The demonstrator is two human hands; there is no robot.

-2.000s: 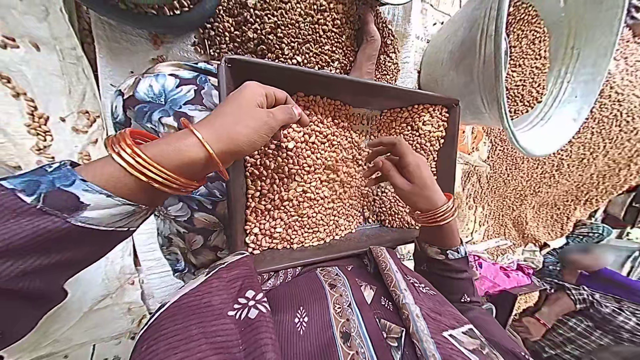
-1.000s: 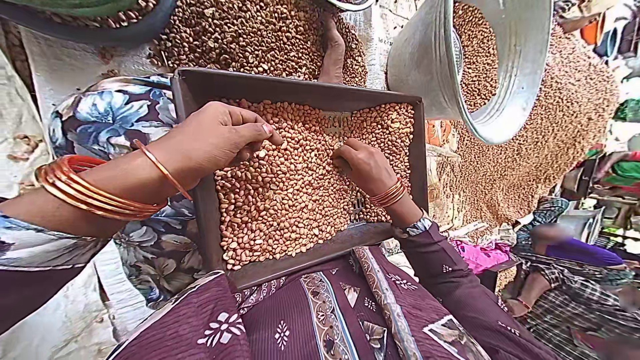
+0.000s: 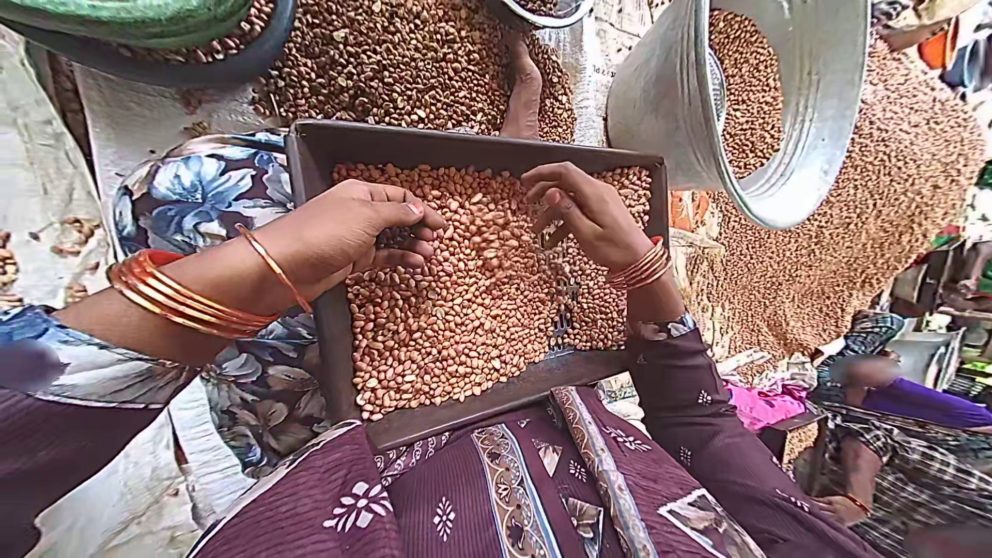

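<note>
A dark rectangular tray (image 3: 496, 403) lies tilted across my lap, with shelled nuts or seeds (image 3: 449, 325), perhaps peanuts, spread over most of its bottom. My left hand (image 3: 380, 225) hovers over the left part of them, thumb and fingers bent close together; whether something small sits between them cannot be told. Over the right part is my right hand (image 3: 581, 205), its fingers curled and apart, with blurred nuts beneath and beside it. A narrow strip of the tray's bottom shows between two areas of nuts, below my right hand.
Beyond the tray lies a darker heap of nuts (image 3: 387, 62) with a bare foot (image 3: 525, 97) in it. A metal bucket (image 3: 659, 101) lies tipped at the upper right, before a large nut pile (image 3: 837, 256). A dark basin (image 3: 194, 74) stands upper left. Another person (image 3: 860, 465) sits lower right.
My right hand was down at the nuts a second ago and is now raised with its fingers spread more. My left hand stays over the tray's left part.
</note>
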